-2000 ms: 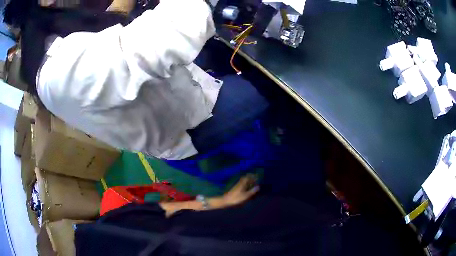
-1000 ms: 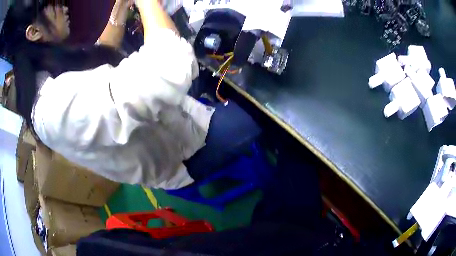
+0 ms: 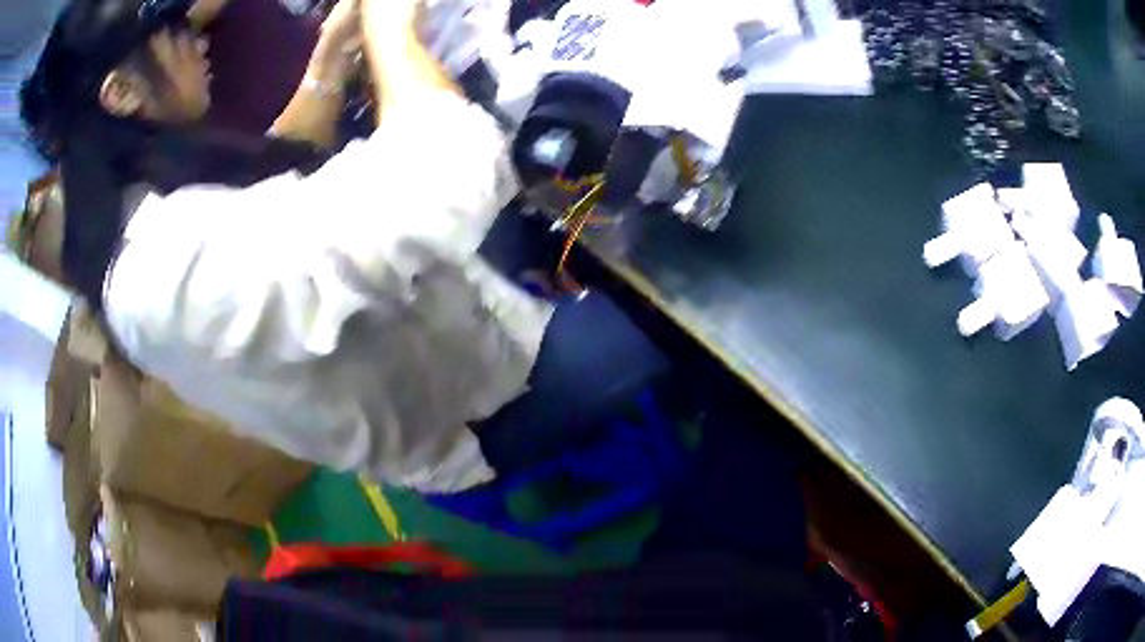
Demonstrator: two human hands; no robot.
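Observation:
Neither of my hands shows; only a dark sleeve or garment lies along the bottom edge. Nearest on the bench at the lower right is a white plastic housing [image 3: 1067, 546], cut off by the frame edge, with a yellow strip [image 3: 1001, 607] at the bench edge. Several small white square housings with stubs [image 3: 1032, 263] lie in a heap on the dark-green bench mat [image 3: 804, 314]. A larger white camera body with a black rounded part [image 3: 571, 129] and yellow and red wires [image 3: 579, 216] sits at the bench's far end.
A coworker in a white shirt [image 3: 301, 301] sits at the left on a blue stool [image 3: 565, 495], arms raised at the bench. A red stool [image 3: 364, 556] stands on the green floor. Cartons [image 3: 188, 445] are stacked at the left. Dark small parts [image 3: 979, 63] are heaped at the top right.
A bare hand with a wristband, seen low in the oldest frame, is out of view now. The view has shifted, showing more of the coworker's head and the far white bodies.

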